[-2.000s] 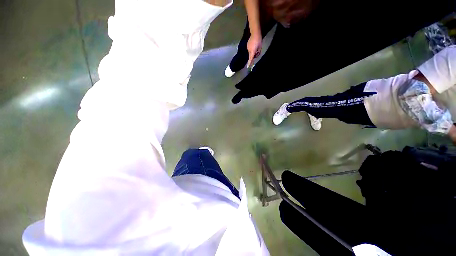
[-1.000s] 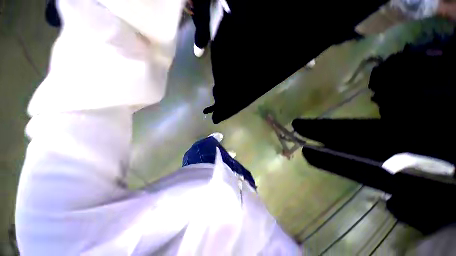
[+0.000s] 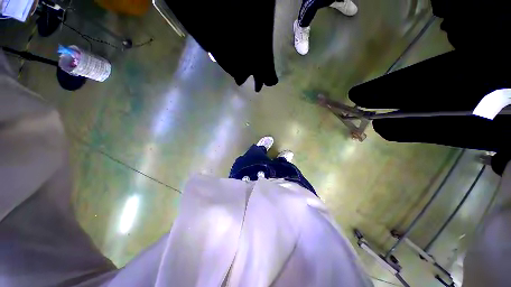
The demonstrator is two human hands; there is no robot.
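Observation:
Neither of my hands is in view. My left sleeve, pale and loose, fills the left edge, and part of my right sleeve shows at the lower right edge; both hands are beyond the picture. A long black garment [image 3: 230,33] hangs at the top middle, its lower end pointing down towards the floor. More black garments [image 3: 426,84] hang at the right, with a white band [image 3: 493,103] at the right edge among them. What holds them up cannot be told.
Grey metal rack legs [image 3: 347,116] stand at centre right, with more rack bases [image 3: 392,255] at lower right. A round white basket or bin [image 3: 87,64] stands at upper left. Another person's white shoe [image 3: 301,38] shows at the top. My own feet are on the green-grey floor [image 3: 129,151].
The view has turned, and my left sleeve has moved to the left edge. The black garment at the top now shows further up and upright. The bin has come into view.

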